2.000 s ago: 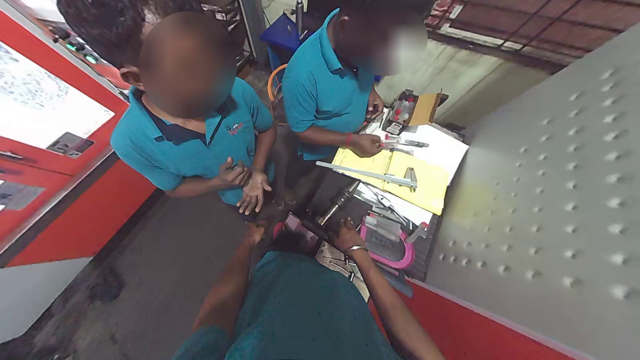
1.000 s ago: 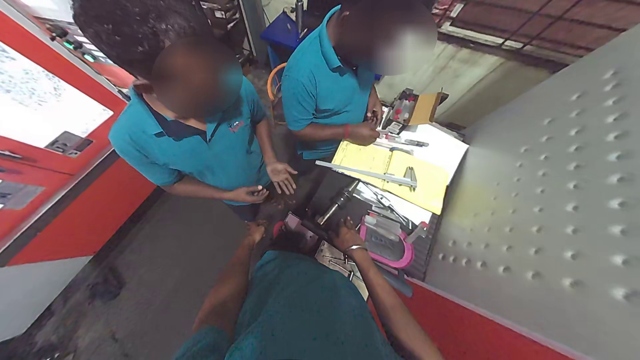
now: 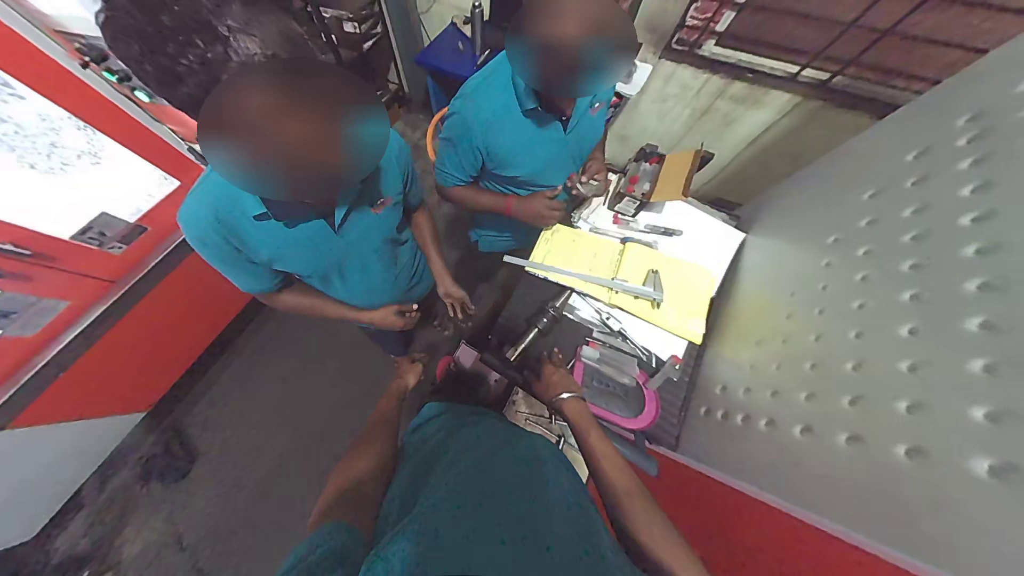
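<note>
My left hand [image 3: 410,370] hangs low at the left of my body, its fingers loosely bent and partly hard to make out; nothing shows in it. My right hand [image 3: 552,376], with a metal bangle at the wrist, rests at the near edge of the work table beside a black cylindrical handle [image 3: 504,368]. Whether it grips the handle is unclear. Just beyond lies a metal tool holder with a shaft [image 3: 544,320]. Right of my right hand is a pink-framed tray [image 3: 616,388] with clear plastic packs. A large vernier caliper [image 3: 588,278] lies across an open yellow-paged book [image 3: 632,268].
Two co-workers in teal shirts [image 3: 320,256] [image 3: 512,136] stand ahead and to the left. An open cardboard box [image 3: 672,176] stands at the table's far end. A dimpled metal panel [image 3: 872,304] borders the right side; a red machine [image 3: 144,336] is at left.
The farther co-worker has straightened and brought both hands together around a small item. The nearer co-worker's hands have shifted. My own hands have stayed about where they were.
</note>
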